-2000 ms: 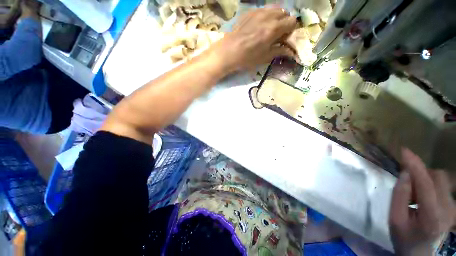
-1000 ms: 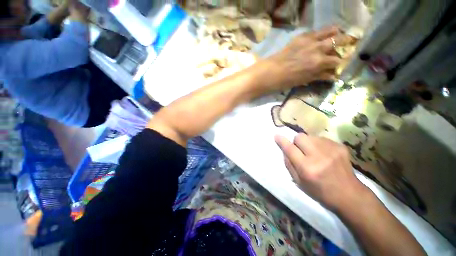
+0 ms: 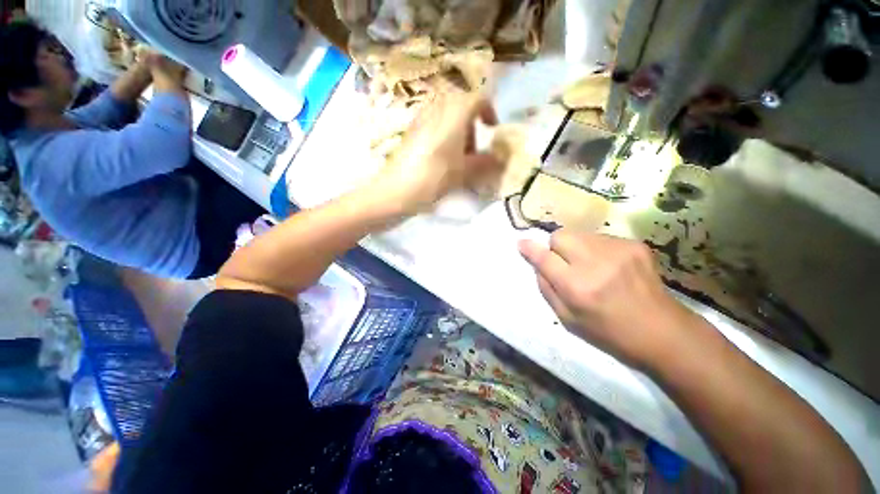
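My left hand [image 3: 449, 154], blurred, is left of the needle area over the white table, with a small beige fabric piece [image 3: 513, 159] at its fingers. A loose heap of beige pieces [image 3: 425, 72] lies behind and left of it. My right hand [image 3: 603, 289] is curled shut at the front-left edge of the machine bed, below the dark-edged loop [image 3: 518, 212]; nothing shows in it. Another beige piece [image 3: 589, 94] lies behind the lit presser foot [image 3: 627, 164]. The pale sewing machine head [image 3: 733, 58] is at the upper right.
Dark thread snips [image 3: 786, 318] lie on the stained bed at the right. A ribbed knob [image 3: 687, 178] is right of the needle. Another person [image 3: 106, 174] works at the left beside a white thread cone [image 3: 262, 82]. A blue crate [image 3: 371, 343] is below the table.
My left hand has moved left, away from behind the presser foot, with a beige piece at its fingers. My right hand has come from the far right to the bed's front-left edge.
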